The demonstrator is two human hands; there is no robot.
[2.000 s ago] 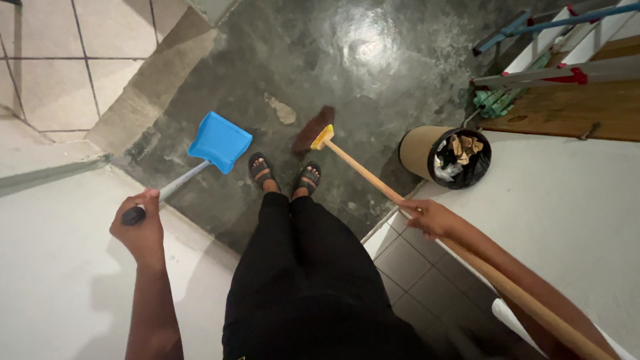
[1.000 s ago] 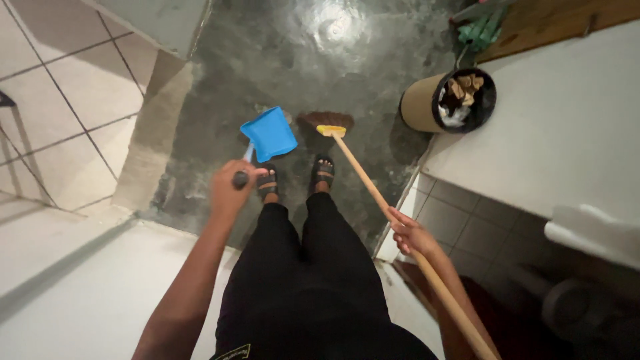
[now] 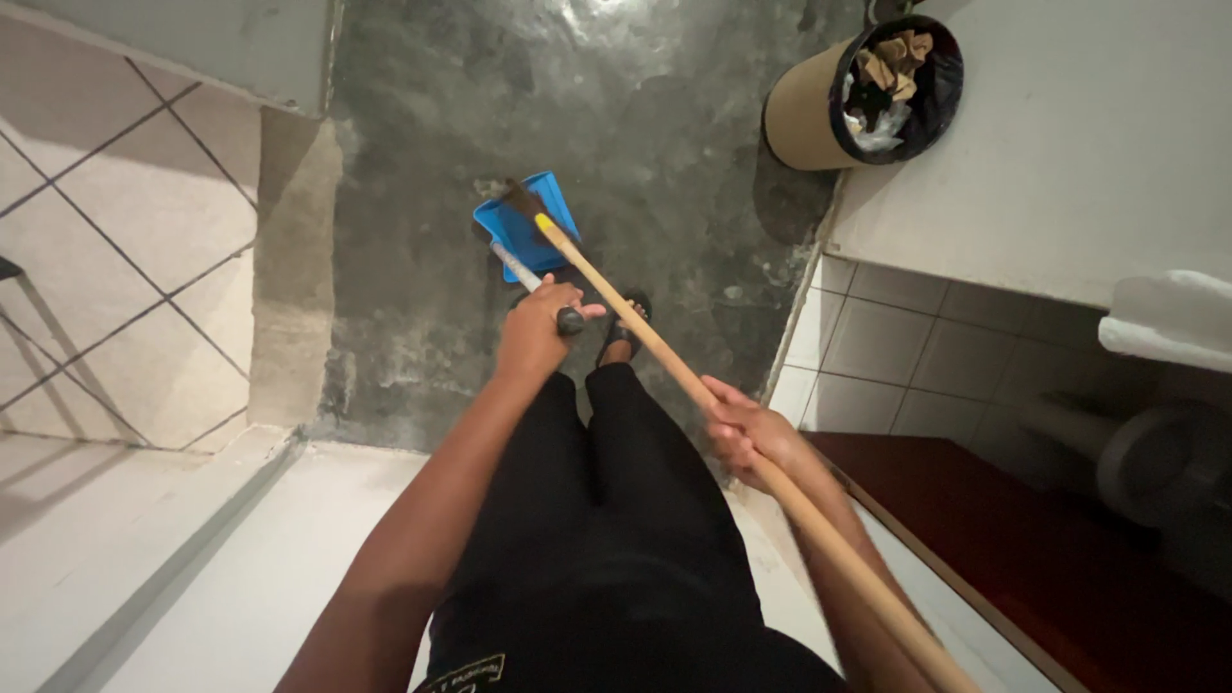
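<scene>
My left hand [image 3: 544, 325] holds the long-handled dustpan by the top of its grey handle, which ends in a black grip. The blue pan [image 3: 520, 231] lies low over the concrete floor, in front of my feet. Around the wooden handle of a broom [image 3: 654, 345] is my right hand [image 3: 746, 433]. The broom's dark bristles and yellow collar are over the blue pan, and the bristle tips reach its far left edge. A small pale patch or bit of debris [image 3: 489, 189] shows on the floor beside that edge; which it is I cannot tell.
At the upper right a tan bin [image 3: 808, 111] with a black liner holds crumpled brown paper and clear plastic. A white wall [image 3: 1039, 154] runs beside it. To the left is a pale tiled floor [image 3: 125, 241]; at lower right, a dark red-brown surface [image 3: 1001, 549].
My left hand has moved right with the dustpan, bringing it in front of my feet. The broom head, on the floor to the right of the pan before, is now over the blue pan.
</scene>
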